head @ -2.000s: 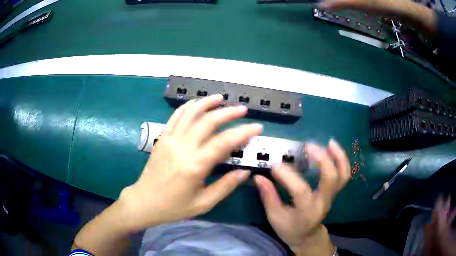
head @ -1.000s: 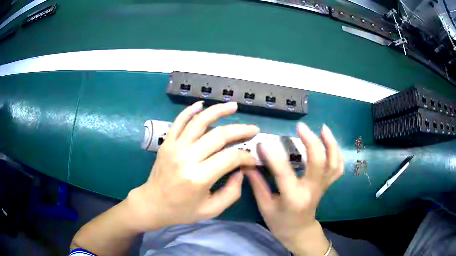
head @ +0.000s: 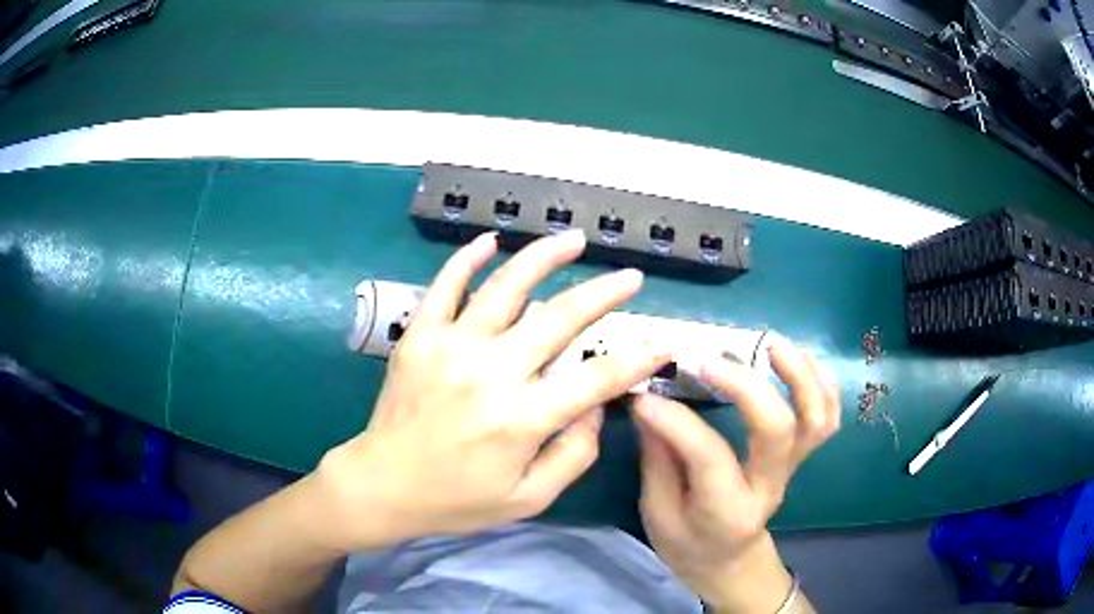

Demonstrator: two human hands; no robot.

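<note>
A pale, glare-lit power strip housing [head: 382,318] lies on the green mat nearest my body. My left hand [head: 486,384] lies over its left and middle part, index fingertip at an opening right of the middle. My right hand [head: 732,450] is at its right part, thumb and fingers around the near edge by the same opening. Any small part between the fingertips is hidden. A second, darker housing [head: 584,221] with a row of openings lies just beyond, untouched.
Copper-coloured bits [head: 873,402] lie scattered at right, beside a slim white pen or knife [head: 953,425]. Stacked black housings [head: 996,282] stand at far right. A white stripe [head: 360,134] crosses the green surface. More bars and metal fittings lie at the far right. A blue stool [head: 1020,546] shows below.
Both hands have stayed on the pale housing; the fingertips have shifted along it. The other person's arm at top right has left the view. The view has moved slightly.
</note>
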